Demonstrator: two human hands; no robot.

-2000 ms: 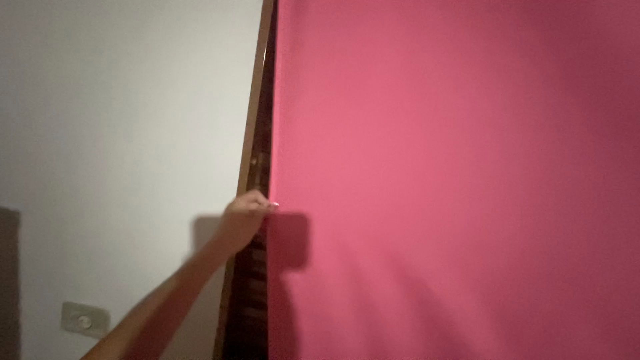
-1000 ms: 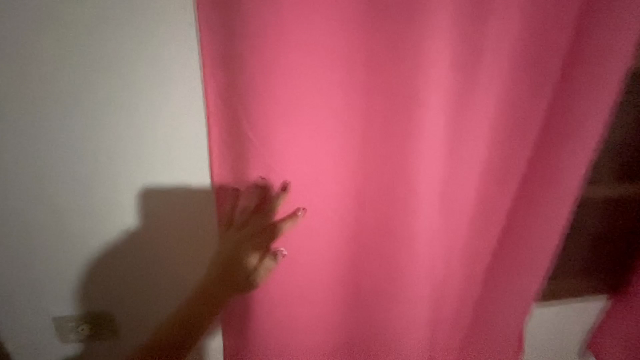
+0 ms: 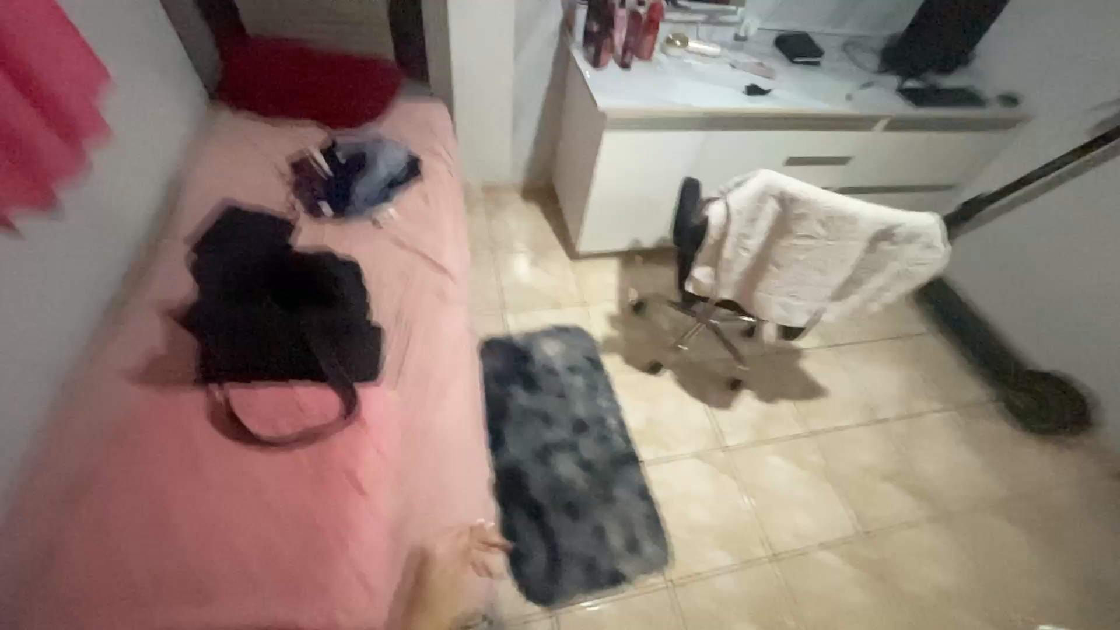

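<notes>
My left hand (image 3: 459, 556) is at the bottom, over the edge of the bed, blurred, its fingers loosely bent and holding nothing that shows. My right hand is out of view. Nearest to my left hand are the pink bed sheet (image 3: 262, 516) and a dark grey shaggy rug (image 3: 569, 464) on the floor. Farther up the bed lies a black bag (image 3: 280, 297) with its strap looped toward me. Beyond it are a bundle of dark and blue cloth (image 3: 359, 175) and a red pillow (image 3: 306, 79). A pink curtain (image 3: 44, 105) hangs at the upper left.
A swivel chair draped with a white towel (image 3: 805, 245) stands on the tiled floor (image 3: 787, 472). Behind it is a white desk with drawers (image 3: 717, 175), bearing bottles (image 3: 621, 35), a keyboard (image 3: 941, 96) and a monitor (image 3: 945, 35). A dark round-based object (image 3: 1046, 402) is at the right.
My left hand held the pink curtain's edge, then was spread against the curtain; now it is away from it, over the bed's edge. The view has swung widely to the bed and desk.
</notes>
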